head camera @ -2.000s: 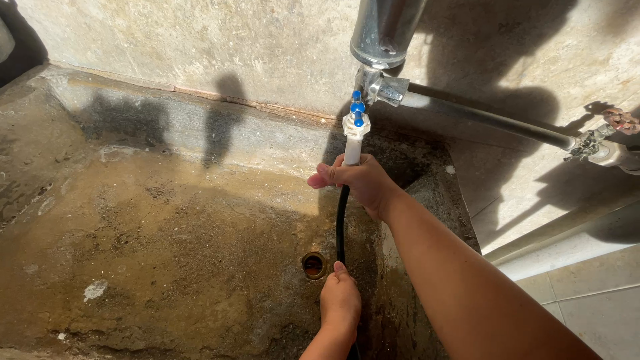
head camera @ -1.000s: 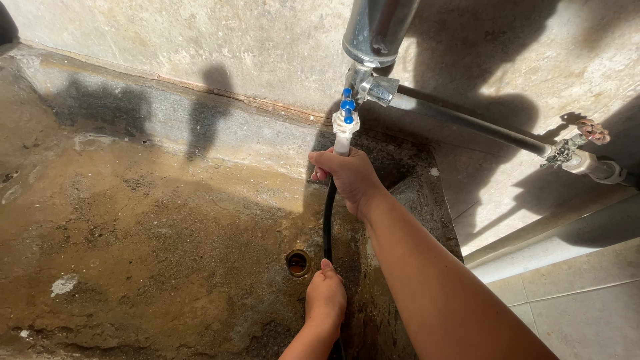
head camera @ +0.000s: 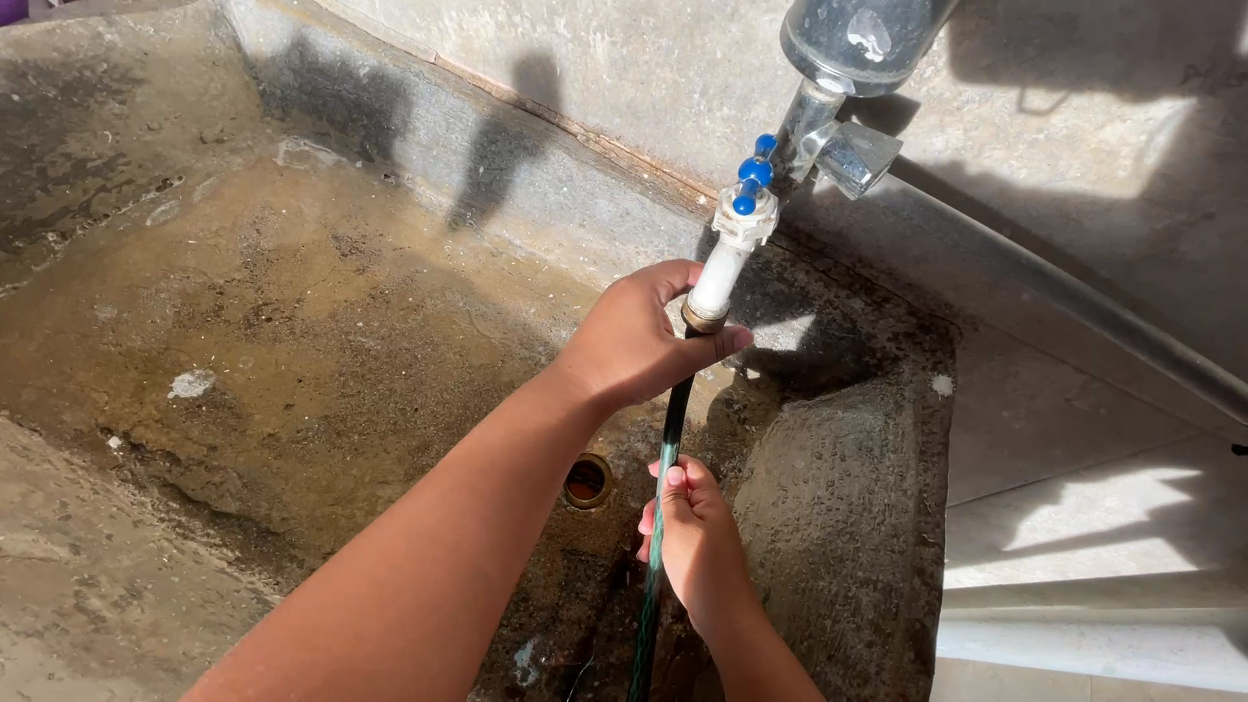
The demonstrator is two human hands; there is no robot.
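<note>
A white plastic faucet (head camera: 721, 278) with a blue handle (head camera: 755, 174) points down from a metal pipe fitting over a stained concrete sink. On its lower end sits a brass-coloured coupling (head camera: 704, 315), with the dark green hose (head camera: 671, 439) hanging below. My left hand (head camera: 648, 336) is at the top of the hose, thumb and fingers closed around it at the coupling. Lower down, my right hand (head camera: 694, 531) grips the hose between thumb and fingers, beside the drain. The left fingertips are partly hidden behind the faucet end.
A round drain hole (head camera: 588, 481) opens in the sink floor, left of the hose. The sink's raised right rim (head camera: 931, 468) stands beside my right hand. A metal pipe (head camera: 1072, 292) slopes down to the right along the wall, and a wide metal cylinder (head camera: 863, 44) is above the faucet.
My hands have swapped places: the right hand was at the faucet end and now holds the hose lower down, while the left has moved up to the coupling. The coupling, covered before, now shows.
</note>
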